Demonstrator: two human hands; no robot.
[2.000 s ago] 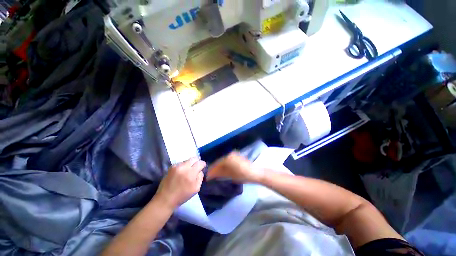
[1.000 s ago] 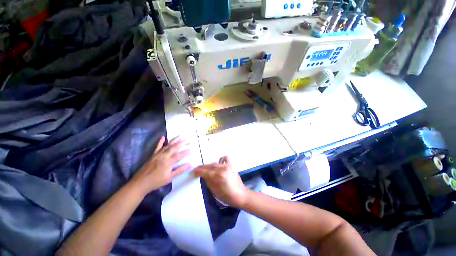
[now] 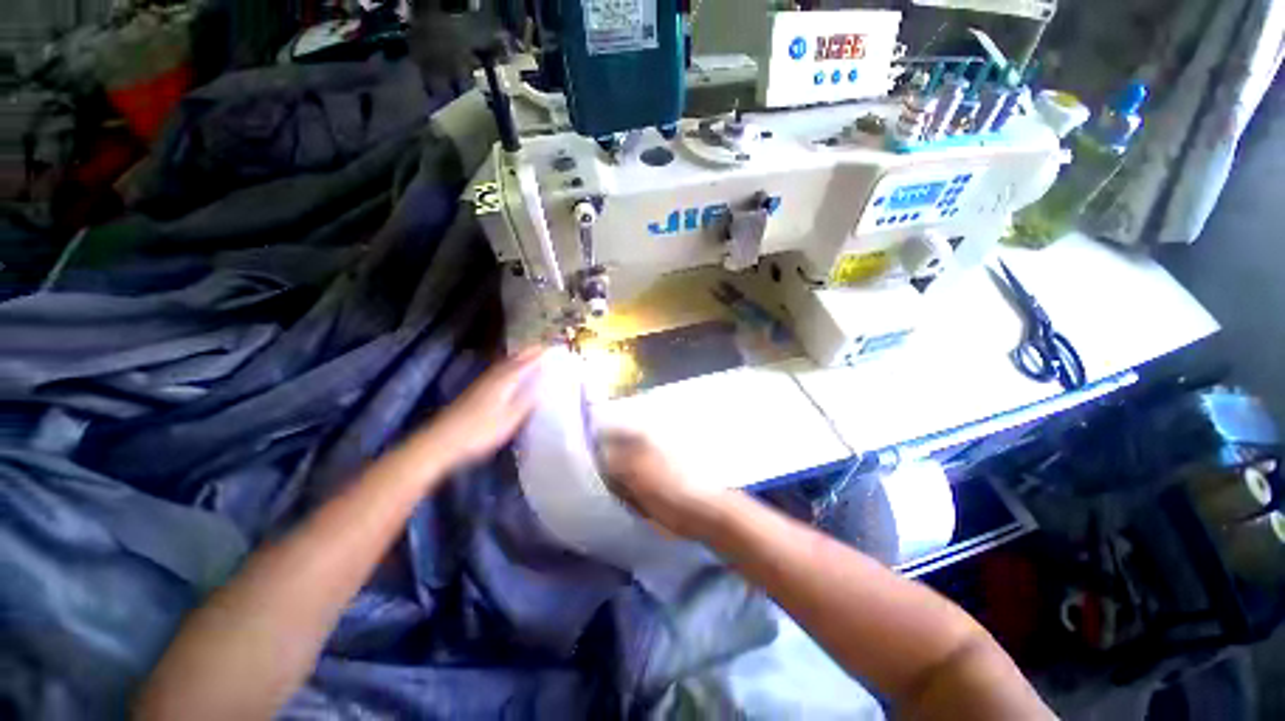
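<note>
The white heading tape runs from under the presser foot towards me and curves right below the table edge. The dark grey curtain fabric lies in folds left of the machine and over my lap. My left hand is flat on the tape's left edge just before the needle, fingers stretched towards it. My right hand is blurred at the tape's right edge by the table front; its fingers look curled, but its grip on the tape or cloth is unclear. The white sewing machine stands above, its needle area lit yellow.
Black-handled shears lie at the table's right. A small tool lies under the machine arm. A white tape roll hangs below the front edge. Thread cones are at right. A greenish bottle stands behind the machine.
My left hand has moved forward along the tape to near the needle. The tape has shifted into a tighter curve. My right hand stays near the table front. The camera view has tilted up.
</note>
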